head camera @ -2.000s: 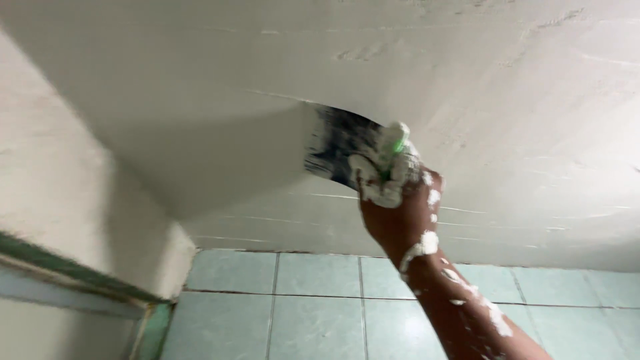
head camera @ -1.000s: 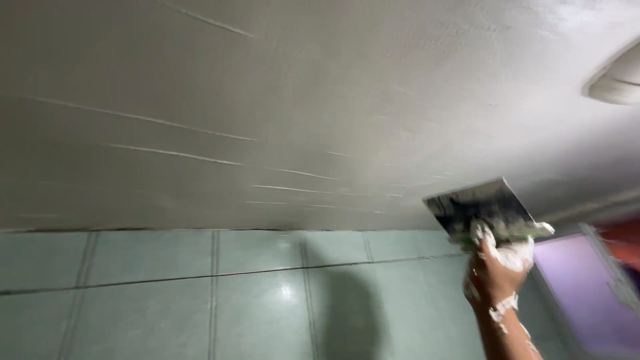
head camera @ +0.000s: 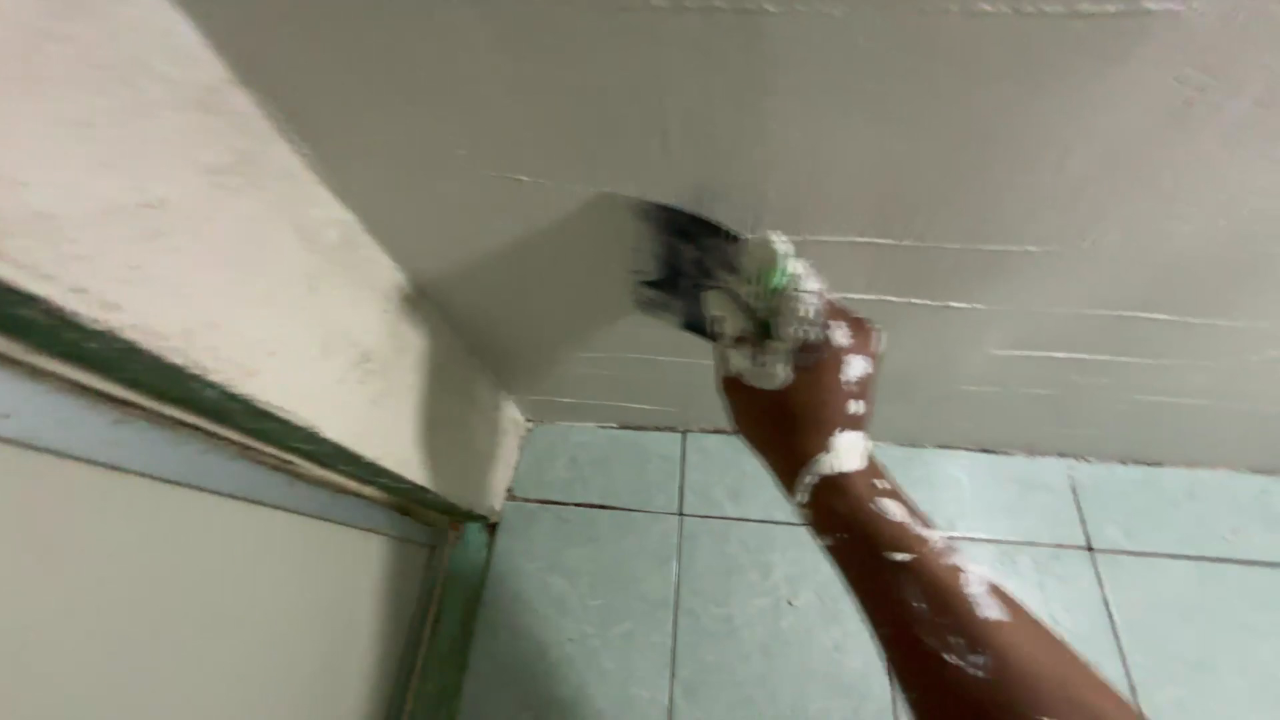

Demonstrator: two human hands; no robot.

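Note:
My right hand (head camera: 800, 350), its fingers and wrist smeared with white putty, is closed around the handle of a wide putty knife (head camera: 685, 265). The dark, smeared blade bends against the grey coated ceiling (head camera: 950, 150), a short way right of the corner with the left wall. Motion blurs the blade and the fingers. Thin raised putty ridges (head camera: 930, 300) run across the ceiling to the right of the hand. My left hand is out of view.
Light green wall tiles (head camera: 590, 590) meet the ceiling below the blade. At the left stands a bare plastered wall (head camera: 200, 230) above a green door frame (head camera: 240, 410) with a pale panel (head camera: 200, 600). Shadows of the hand and knife fall near the corner.
The view has swung back from the ceiling's right part, with its light fixture and purple panel, to the left corner. My right hand has moved left with the knife, whose blade now bends on the ceiling.

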